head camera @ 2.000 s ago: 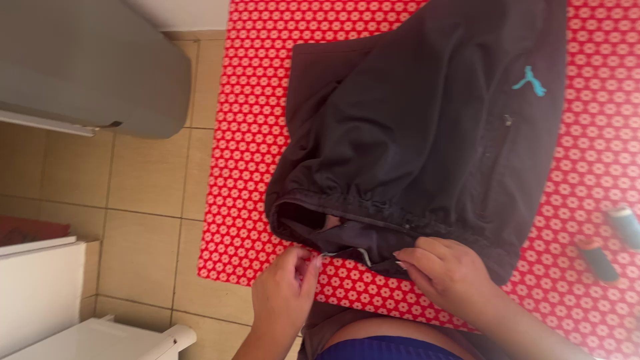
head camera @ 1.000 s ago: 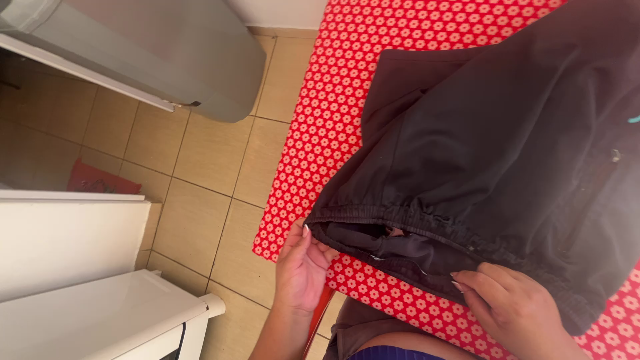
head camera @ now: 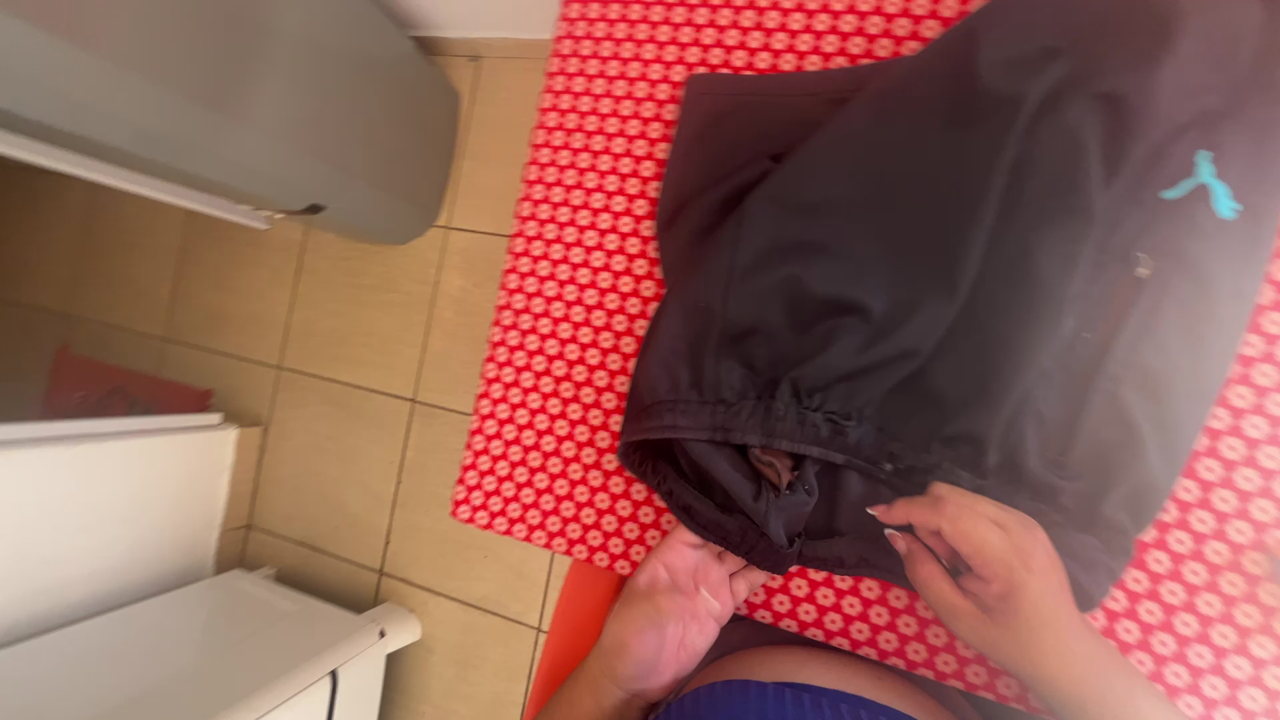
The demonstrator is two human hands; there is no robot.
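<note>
A dark garment [head camera: 880,270] with an elastic, gathered waistband lies on a red patterned tablecloth [head camera: 560,330]. A turquoise logo [head camera: 1203,186] and what looks like a zipped pocket show toward its right side. The waistband is spread at the near edge, showing the inside. My left hand [head camera: 680,600] is palm up below the near waistband edge, its fingertips partly hidden under the cloth. Over the right part of the waistband, my right hand [head camera: 980,560] has thumb and index finger nearly together; whether a needle or thread is between them cannot be told.
Left of the table is a tiled floor [head camera: 340,440], with a grey rounded appliance or cabinet door [head camera: 250,90] above and white furniture [head camera: 180,650] below. An orange-red chair part [head camera: 575,630] juts out under the table's near edge.
My left hand has moved from the waistband's left corner to under its near edge. My right hand has lifted from the waistband, and the waistband opening is wider than one second ago.
</note>
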